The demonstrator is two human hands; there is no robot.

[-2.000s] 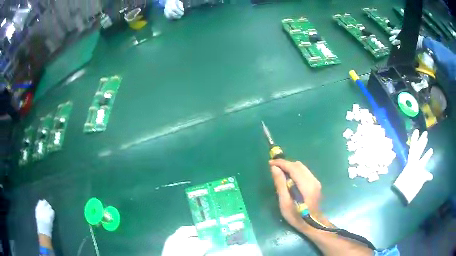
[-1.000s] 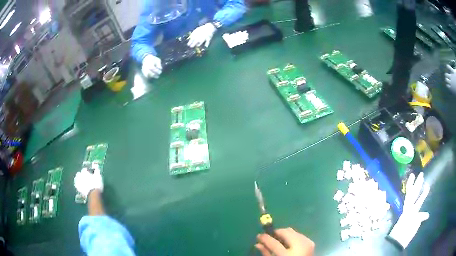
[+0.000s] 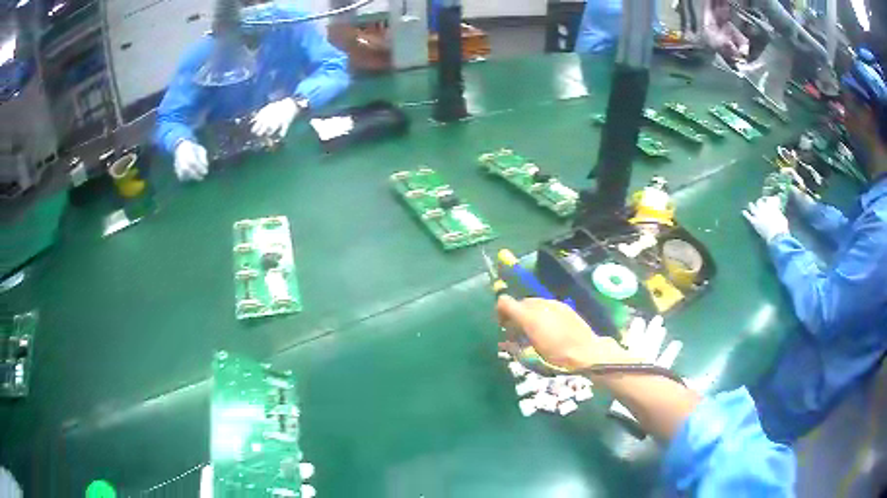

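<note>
A green circuit board (image 3: 255, 423) stands raised and tilted at the bottom left of centre, cut off by the lower edge. White glove fingertips of my left hand (image 3: 306, 474) show at its side edges, holding it; the rest is out of the picture. My bare right hand (image 3: 554, 333) holds the soldering iron (image 3: 498, 286), its tip pointing up and left, away from the board. A pile of white connectors (image 3: 552, 391) lies partly behind my right hand. Thin solder wire (image 3: 175, 480) runs from the green spool (image 3: 100, 488) towards the board.
A dark stand (image 3: 584, 261) with a green-and-white reel is beyond my right hand, beside a blue stick and spare glove (image 3: 650, 342). Boards (image 3: 265, 267) lie across the bench. A dark post (image 3: 619, 146) rises behind. Workers sit opposite and at right.
The view has swung right. My left hand, earlier on a board at the far left, now holds a board in front. My right hand still grips the iron, now over the connector pile and stick.
</note>
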